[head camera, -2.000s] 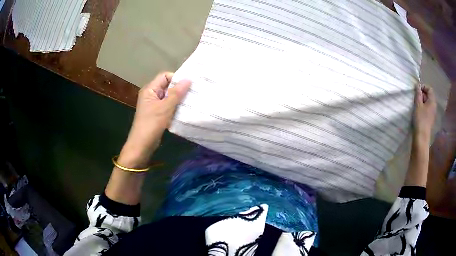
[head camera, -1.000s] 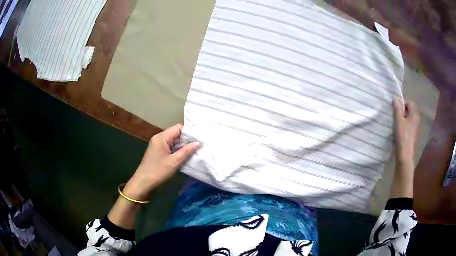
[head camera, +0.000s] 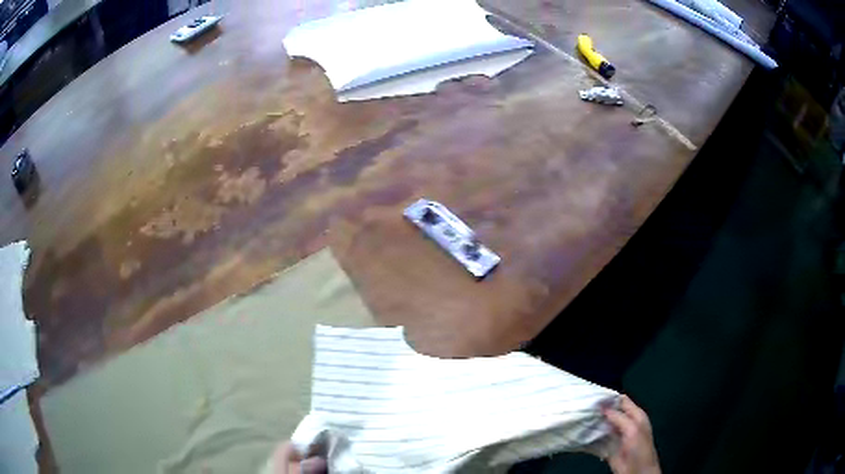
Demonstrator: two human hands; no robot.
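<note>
A white fabric piece with thin grey stripes is held up at the bottom centre, over the table's near edge. My left hand is cut off by the bottom edge of the picture and pinches the piece's lower left part. My right hand grips its right end. The piece sags and folds between my hands. A beige unstriped panel lies flat on the table beneath and to the left of it.
The brown table holds a metal object with dark knobs, a stack of white cut pieces, a yellow and black tool, thin snips, a white object and pale pieces at the left edge.
The view has swung toward the table's right side. The striped piece, earlier spread wide across the beige panel, now hangs bunched between my hands near the bottom.
</note>
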